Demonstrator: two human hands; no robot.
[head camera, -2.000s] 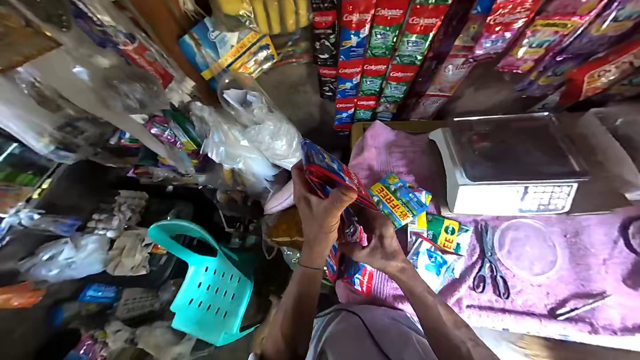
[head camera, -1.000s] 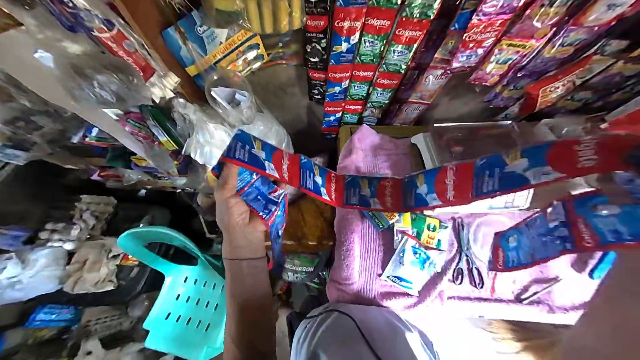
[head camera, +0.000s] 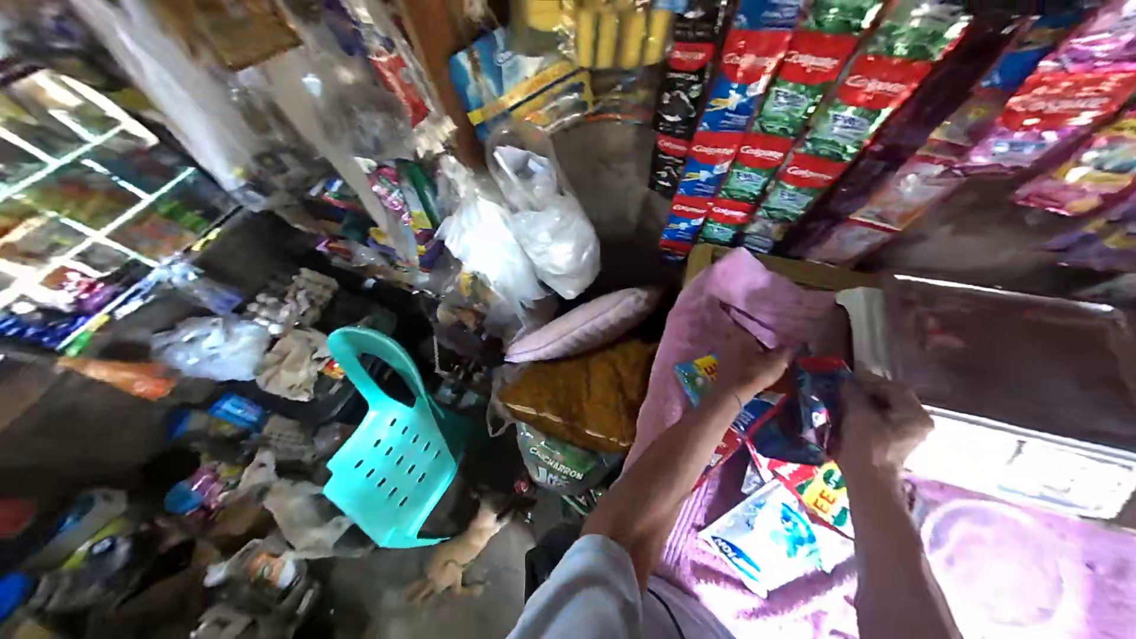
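My left hand (head camera: 751, 362) is above the pink towel (head camera: 688, 355), closed on part of a strip of Colgate sachets (head camera: 821, 404). My right hand (head camera: 883, 422) grips the folded right side of that strip, just left of the weighing scale (head camera: 1012, 355). The sachets are bunched between both hands, dark and partly blurred. Beneath and nearer to me lie a white and blue packet (head camera: 768, 537) and a yellow and green packet (head camera: 824, 497) on the towel. Another small blue and yellow packet (head camera: 697, 380) shows beside my left hand.
Rows of Colgate sachets (head camera: 790, 98) hang behind the table. White plastic bags (head camera: 550, 231) hang to the left. A turquoise plastic chair (head camera: 390, 461) stands on the floor, with a small light-brown animal (head camera: 461, 550) beside it. Bags and packets clutter the far left. A round clear lid (head camera: 994, 564) lies at right.
One second ago the sachet strip was stretched wide between my hands; now it is gathered, with both hands close together over the towel. The view has shifted.
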